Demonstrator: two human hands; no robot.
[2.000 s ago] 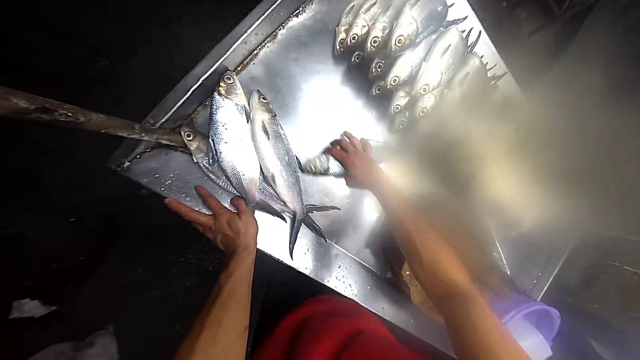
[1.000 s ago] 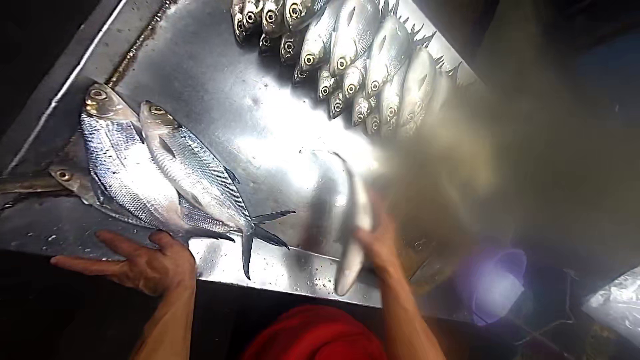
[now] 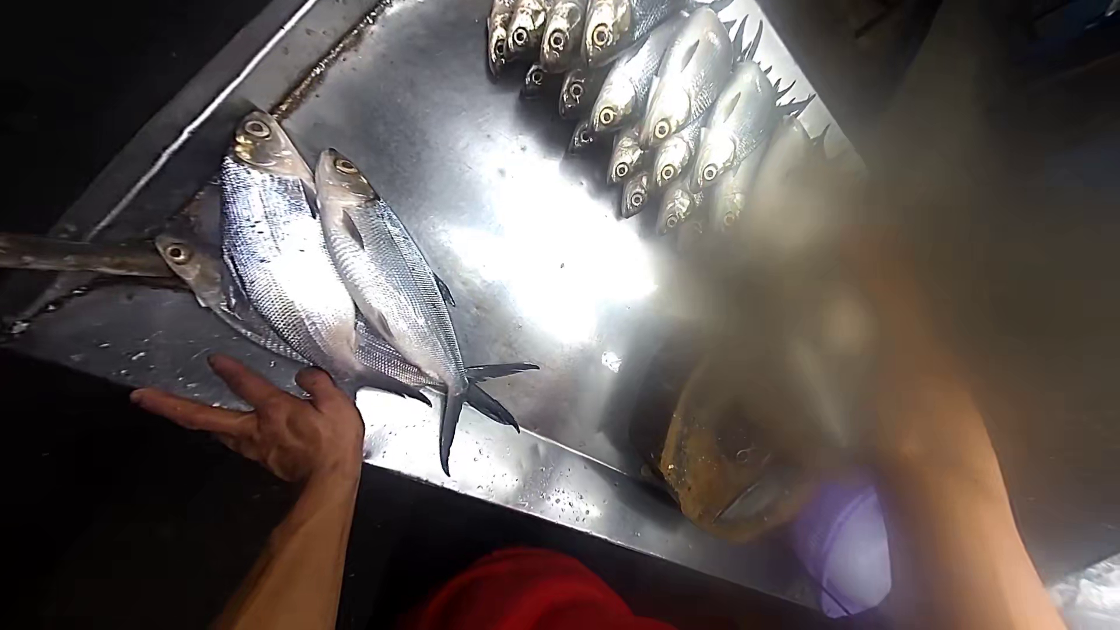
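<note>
My left hand (image 3: 293, 424) rests at the near edge of a metal tray (image 3: 455, 149), fingers spread, its thumb beside the tails of three silver fish. A broad fish (image 3: 284, 254) and a slimmer fish (image 3: 394, 280) lie side by side, partly over a third fish (image 3: 206, 271). My right forearm (image 3: 945, 455) reaches up the right side; a haze blurs the hand, and whether it holds anything cannot be told. Near it, at the tray's near edge, stands a brown-rimmed object (image 3: 700, 464), partly blurred.
Several silver fish (image 3: 691, 79) lie in overlapping rows at the tray's far side, heads toward me. A wooden handle (image 3: 96, 255) crosses the left corner. A purple-and-white container (image 3: 853, 551) is by the near edge at right, with clear plastic (image 3: 1089, 595) farther right.
My right hand, which held a blurred fish over the tray a second ago, has moved right and away into the haze. My left hand stays by the fish tails.
</note>
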